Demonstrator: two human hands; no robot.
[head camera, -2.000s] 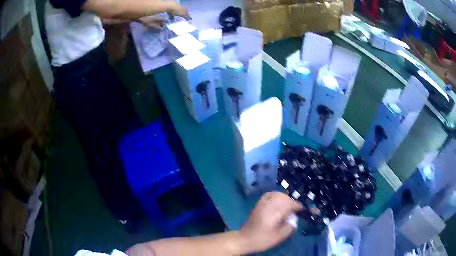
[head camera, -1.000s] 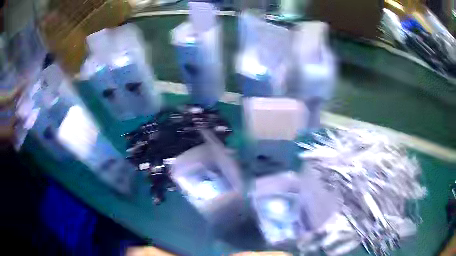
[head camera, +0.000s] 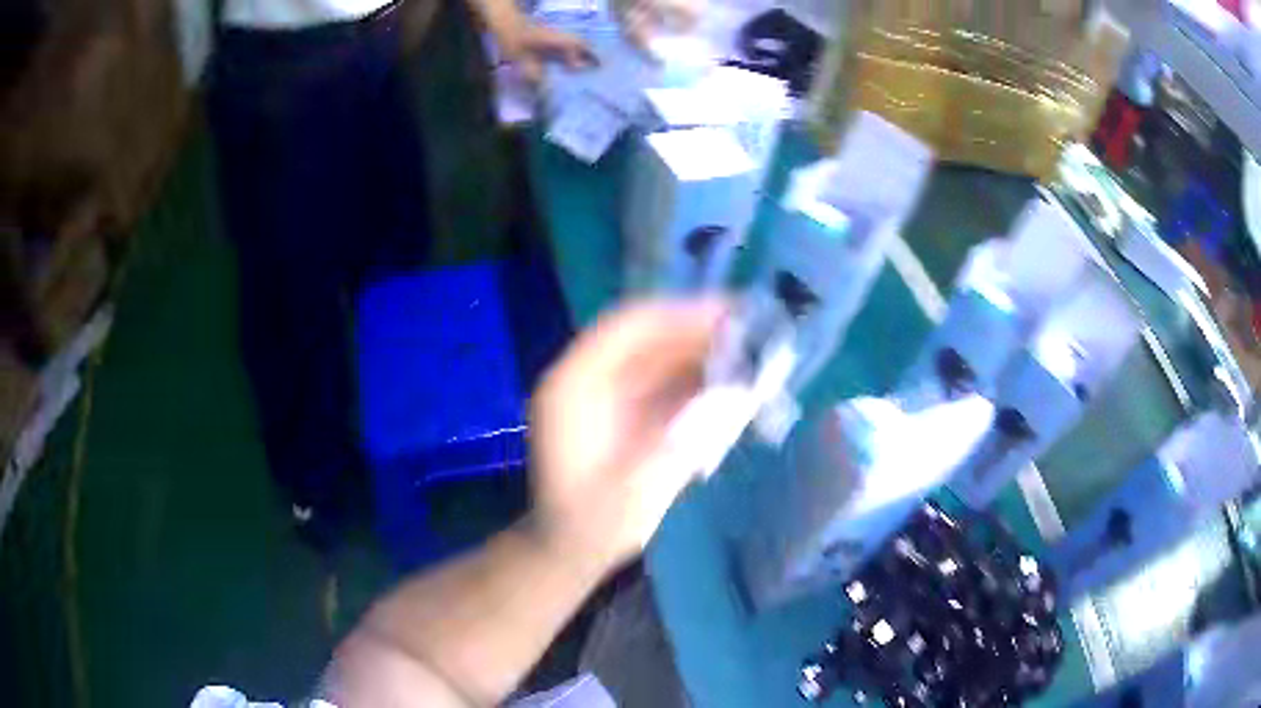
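Note:
My left hand (head camera: 622, 415) reaches up from the bottom left, blurred, with its fingers closed around a pale, box-like item (head camera: 722, 404). The fingers hide part of this item, and blur hides its details. An upright retail box (head camera: 816, 512) with a bright white flap stands just right of my hand on the green surface. The black cable pile (head camera: 954, 609) with silver glints lies at the lower right, beside that box. My right hand is out of the picture.
Open retail boxes (head camera: 975, 367) stand behind the pile, another (head camera: 1134, 505) at right. Closed boxes (head camera: 698, 208) stand beyond my hand. A person's hand (head camera: 539, 49) is at the far end. A blue stool (head camera: 443, 360) and brown carton (head camera: 954, 83) also show.
The view has swung back left from the white strap heap, which is now out of view. My left hand has risen into view with a pale item in it.

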